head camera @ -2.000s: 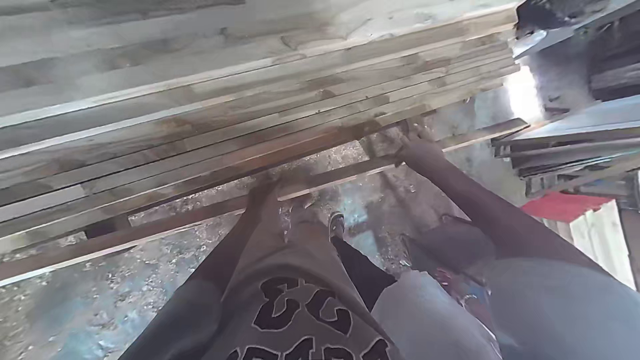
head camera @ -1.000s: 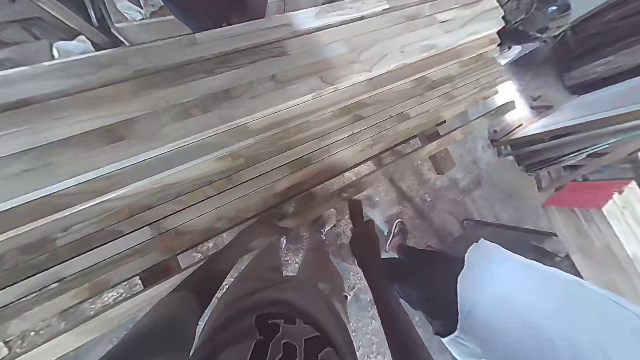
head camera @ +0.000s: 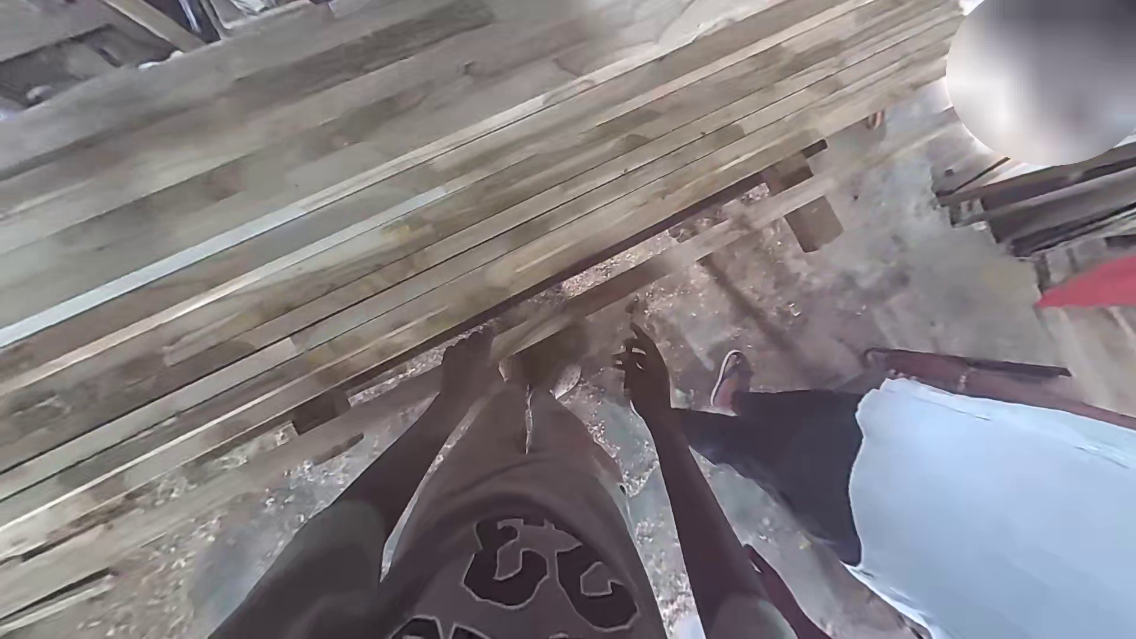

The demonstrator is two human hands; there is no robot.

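Long wooden boards (head camera: 497, 204) lie side by side in a big stack that slants across the head view. My left hand (head camera: 468, 359) is at the stack's near edge, beside a narrow board (head camera: 621, 286) lower down; its fingers are in shadow, and whether they grip wood I cannot tell. To the right, my right hand (head camera: 645, 366) hangs over the floor with its fingers apart and nothing in them. A short wooden block (head camera: 813, 224) lies under the narrow board, past my right hand.
Another person in a white shirt (head camera: 985, 497) and dark trousers stands close on my right, one sandalled foot (head camera: 731, 377) near my right hand. More boards (head camera: 1056, 209) are piled at the right, above a red surface (head camera: 1092, 286). Debris covers the floor (head camera: 754, 302).
My right hand, on a narrow board two seconds ago and around a short dark piece one second ago, is now off both with its fingers spread. The person in white stands more fully in view.
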